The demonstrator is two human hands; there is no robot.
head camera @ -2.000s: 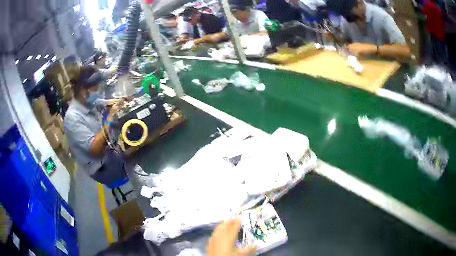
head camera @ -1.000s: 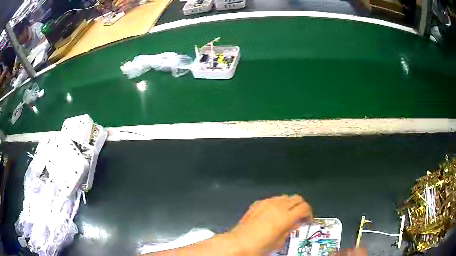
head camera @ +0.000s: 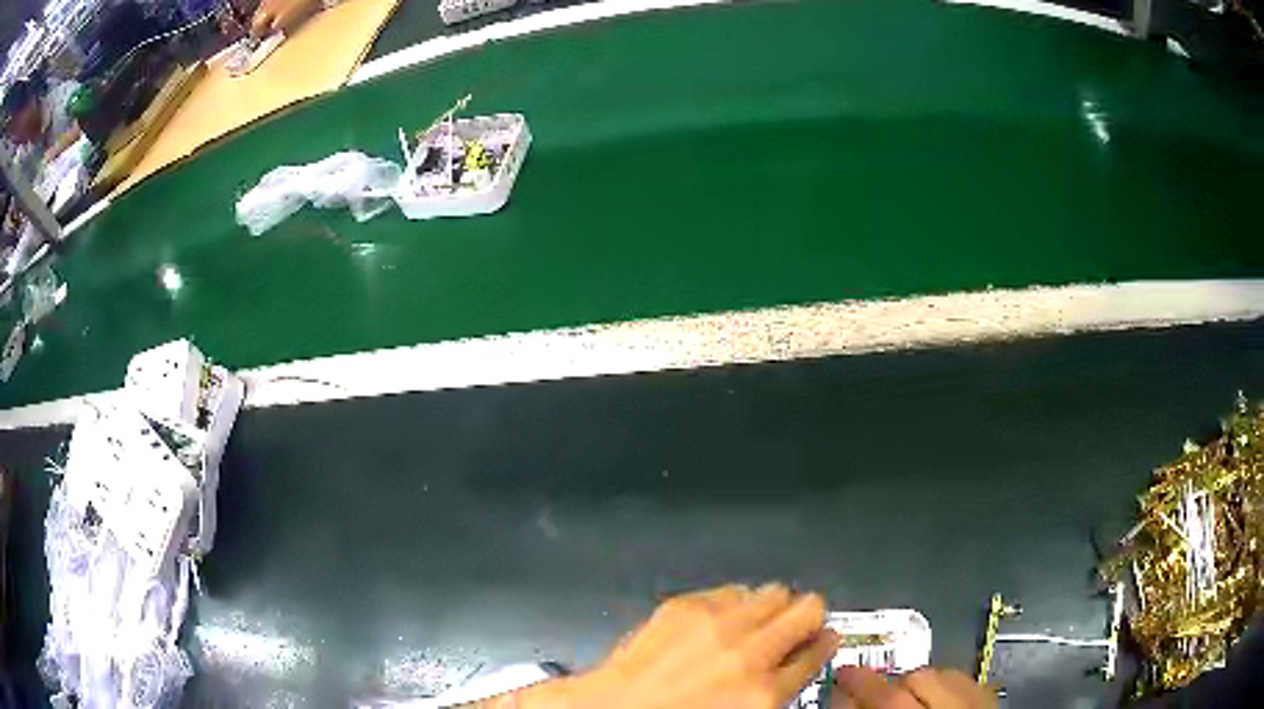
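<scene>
An open white power strip housing [head camera: 908,633] lies at the bottom edge, its near part cut off. My left hand [head camera: 721,648] comes from the left, its fingers curled over the housing's left side. My right hand [head camera: 915,688] is low in the picture, cut off by the edge, its fingertips over the housing's inside near my left fingers. Whether they hold a small part is hidden. Two brass contact strips joined by a white wire [head camera: 1056,640] lie just right of the housing.
A pile of brass strips [head camera: 1199,575] lies far right. Bagged cords and white housings [head camera: 132,485] are stacked at left. Beyond the pale rail [head camera: 693,341], the green belt [head camera: 776,180] carries an open unit [head camera: 469,166] with a bagged cord. A person's hand shows at top left.
The view has swung from the left line to the worktop, then shifted slightly. My right hand has moved left onto the housing. My left hand stays at its left side.
</scene>
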